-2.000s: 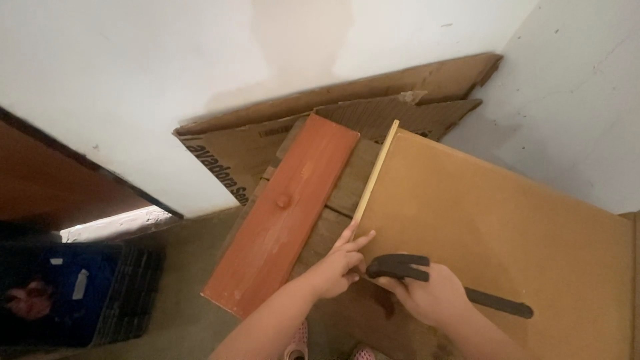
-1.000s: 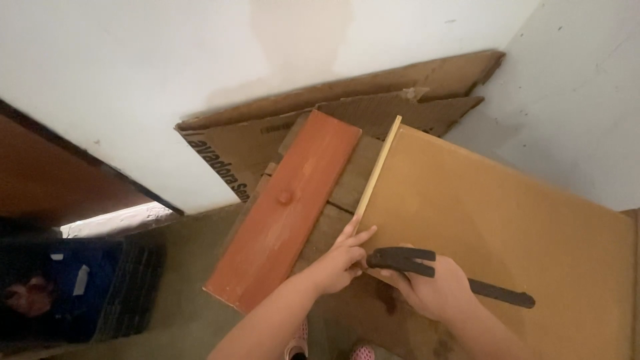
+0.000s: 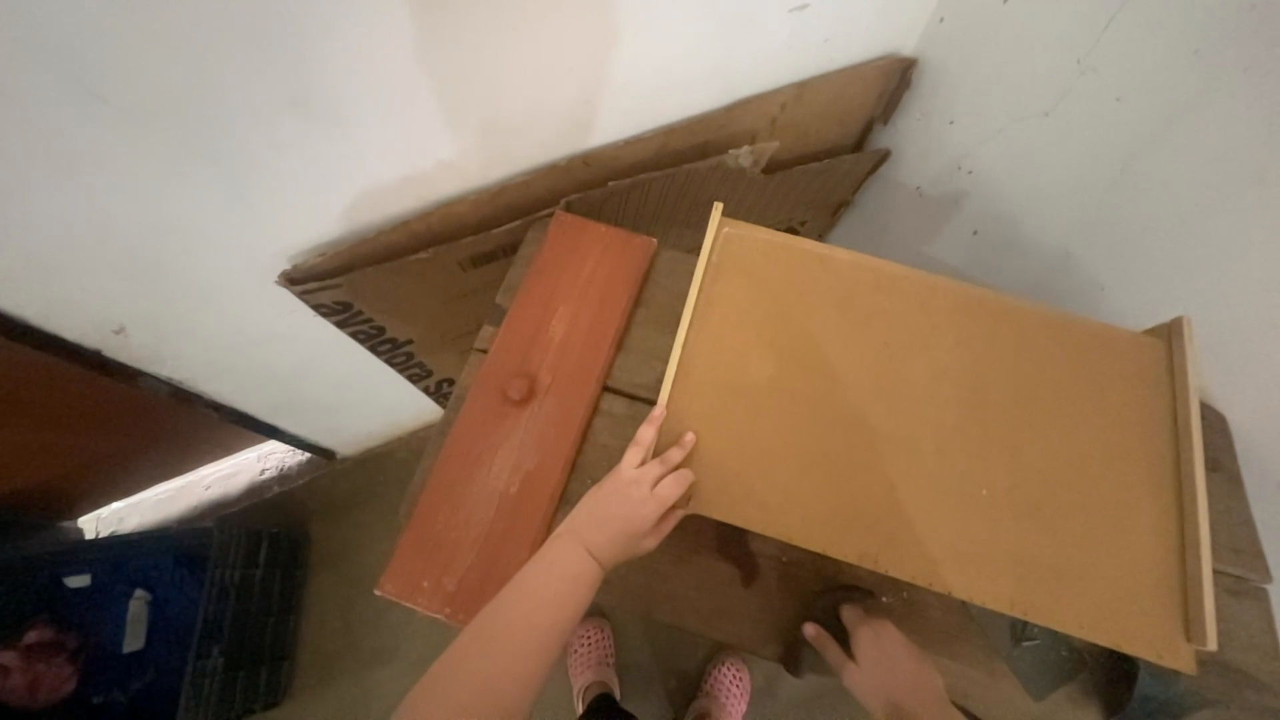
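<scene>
My left hand (image 3: 635, 495) rests with spread fingers on the near left corner of a tan fiberboard panel (image 3: 930, 420), by the light wood strip (image 3: 690, 305) along its left edge. Below the panel's near edge, my right hand (image 3: 870, 650) is at a dark tool (image 3: 835, 610), blurred, which looks like the hammer; whether the fingers are closed on it is unclear. A red-brown wooden drawer front (image 3: 520, 410) with a round knob (image 3: 518, 388) lies left of the panel. Another wood strip (image 3: 1195, 480) runs along the panel's right edge.
Under the panel is a worn wooden table (image 3: 655, 325). Flattened cardboard (image 3: 600, 200) leans on the white wall behind. A dark blue crate (image 3: 240, 620) stands on the floor at lower left. Near my feet in pink clogs (image 3: 592, 655) is the table's front edge. A small dark packet (image 3: 1040, 660) lies at lower right.
My right hand has moved down off the panel with the hammer, which lay across the panel's near part before. My left hand stays at the corner. The panel's right strip has come into view.
</scene>
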